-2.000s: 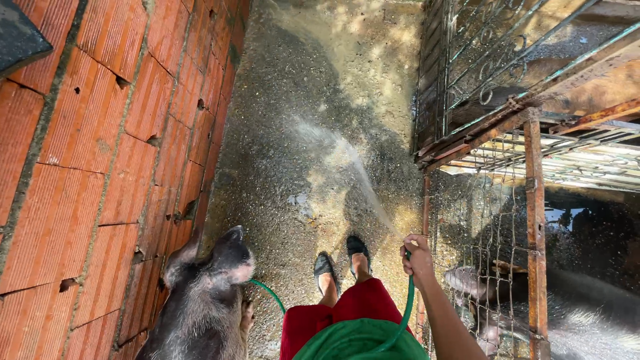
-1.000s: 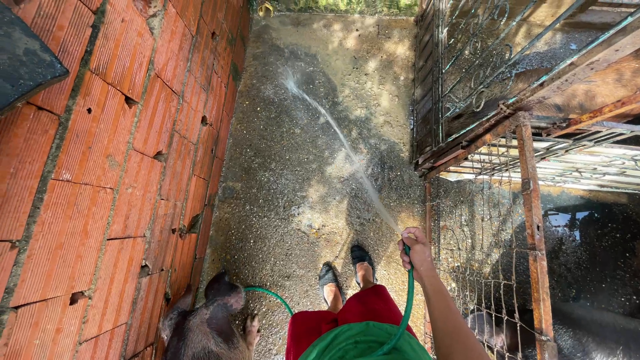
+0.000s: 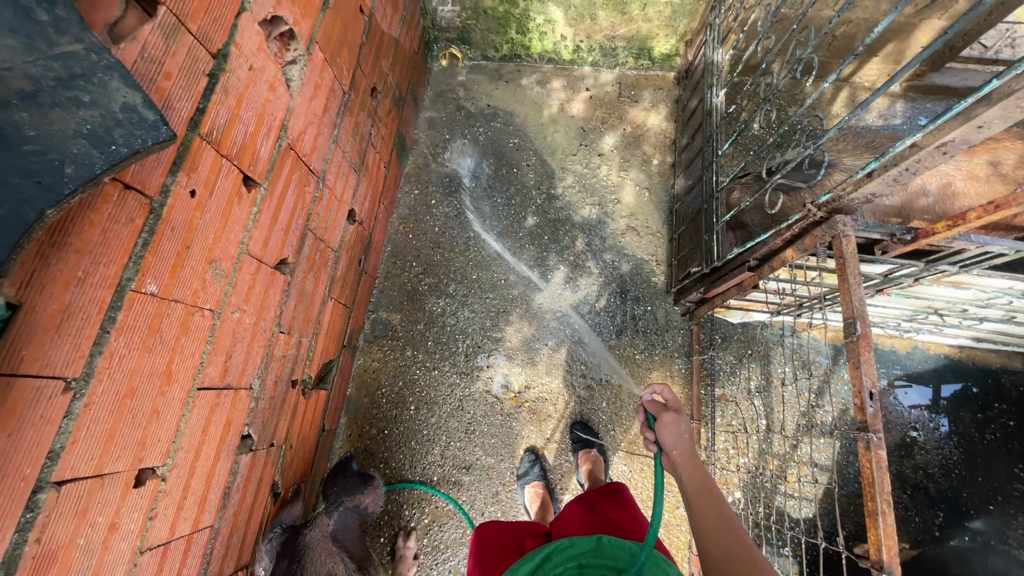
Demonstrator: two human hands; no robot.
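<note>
My right hand (image 3: 666, 426) is closed around the end of a green garden hose (image 3: 658, 500), with the thumb and fingers at its mouth. A stream of water (image 3: 512, 260) arcs from it toward the upper left and splashes on the wet, rough concrete floor (image 3: 448, 320). The hose runs back over my green shirt (image 3: 588, 558), and another stretch of it curves over the floor at my left. My left hand is out of view. A dark pig (image 3: 328, 528) stands at the lower left, close to the brick wall.
A red hollow-brick wall (image 3: 176, 336) rises on the left, with a dark panel (image 3: 72, 112) jutting from it. On the right are a rusty metal gate (image 3: 768, 160), a wire mesh fence (image 3: 784, 432) and a brown animal (image 3: 952, 180) behind bars. A mossy wall (image 3: 568, 32) closes the far end.
The water now lands farther up and to the left than two seconds ago. The pig at the left shows less of its body. The view has tilted upward somewhat.
</note>
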